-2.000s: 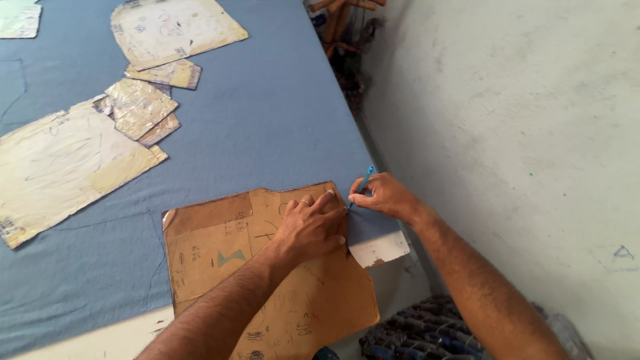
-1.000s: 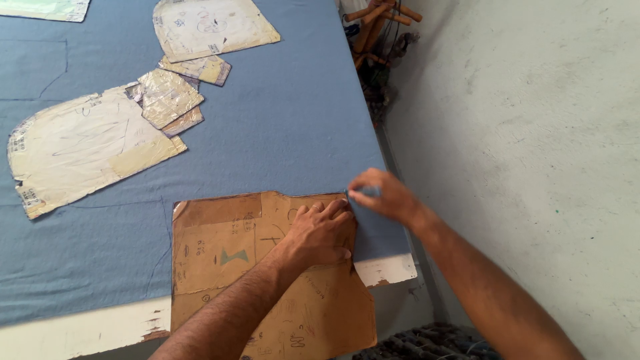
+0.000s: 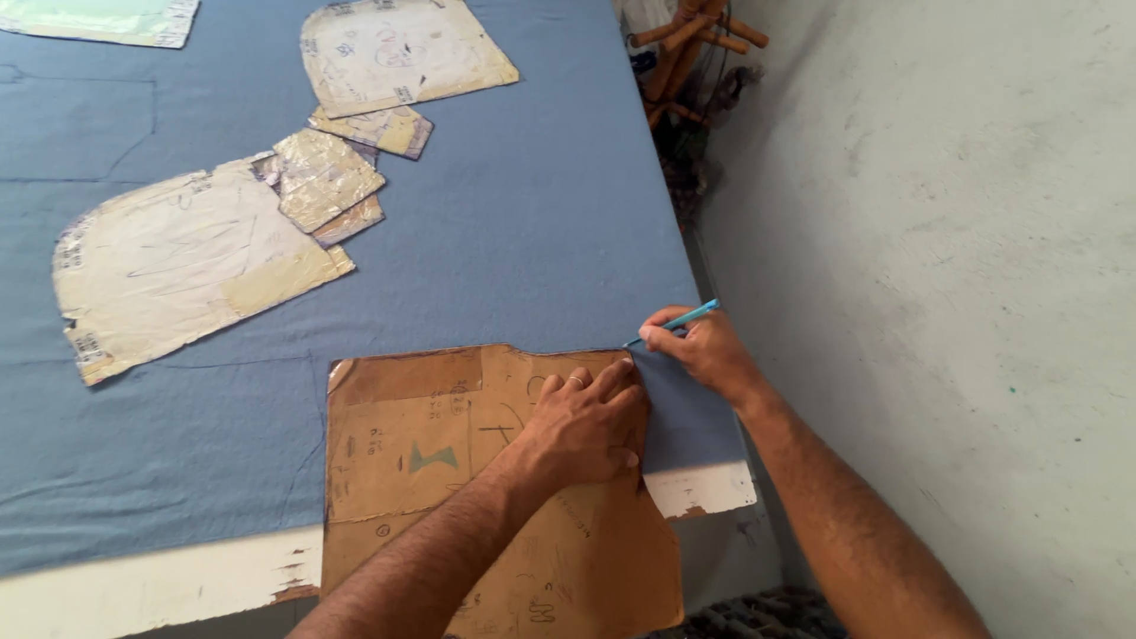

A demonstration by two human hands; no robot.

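A brown cardboard pattern piece point(image 3: 399, 497) with handwritten marks lies on blue fabric point(image 3: 515, 240), its lower part hanging past the table's near edge. My left hand point(image 3: 590, 422), a ring on one finger, presses flat on the cardboard near its upper right corner, fingers spread. In my right hand point(image 3: 697, 346) is a light-blue pen point(image 3: 683, 319), its tip at that corner where cardboard meets fabric. Drawn lines show on the fabric left of the cardboard.
Worn paper pattern pieces point(image 3: 177, 257) lie at the left, with smaller ones point(image 3: 328, 177) beside them and another large one point(image 3: 399, 53) farther back. The white table edge point(image 3: 177, 581) shows chipped paint. A wall point(image 3: 941, 222) stands at the right, with wooden sticks point(image 3: 679, 53) near the table's far right side.
My right hand, still by the cardboard's upper right corner, has tilted so that the pen shows plainly again. My left hand remains on the cardboard. The view has shifted somewhat.
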